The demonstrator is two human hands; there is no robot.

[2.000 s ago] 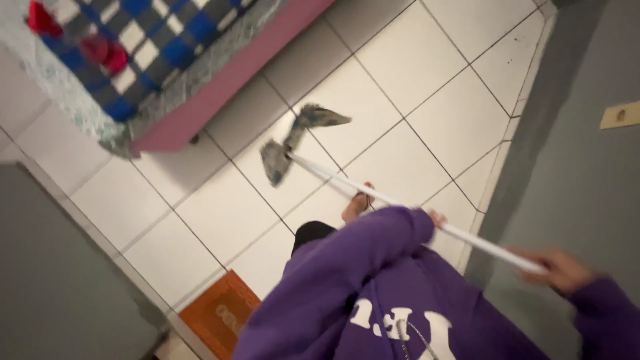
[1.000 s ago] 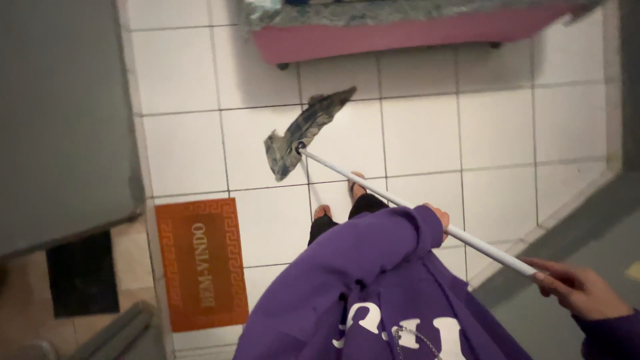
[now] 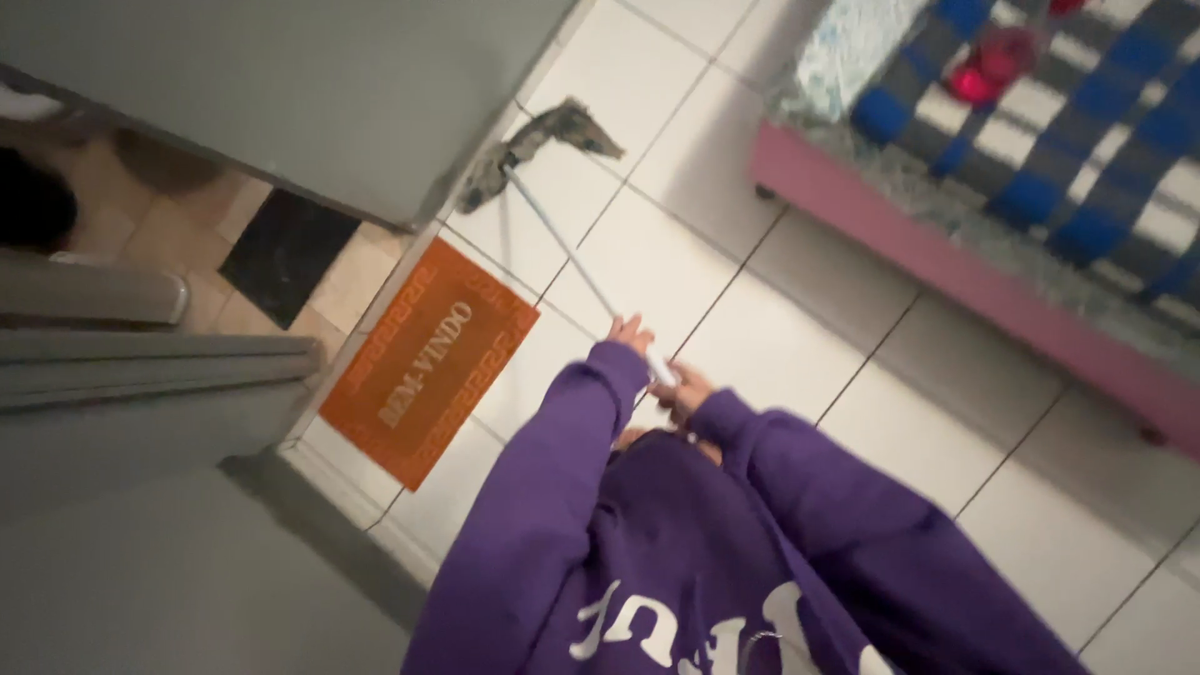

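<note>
A long white pole (image 3: 567, 248) slants from my hands up and left to a grey-green cloth (image 3: 548, 136) spread on the white tiles, close to the foot of the grey wall. My left hand (image 3: 632, 333) is on the pole, a little farther along it than my right hand (image 3: 686, 389), which grips near its top end. Both hands are close together in front of my purple sweatshirt. The cloth lies bent around the pole's foot; the fitting under it is hidden.
An orange doormat (image 3: 429, 364) with lettering lies left of my arms, beside a doorway. Beyond it is a dark mat (image 3: 289, 258) on beige tiles. At the upper right stands a bed with a pink base (image 3: 919, 248) and a checked blanket (image 3: 1092, 141).
The view has turned strongly. The cloth has moved from the floor near the bed to beside the wall and doorway. My hands, well apart on the pole before, are now close together.
</note>
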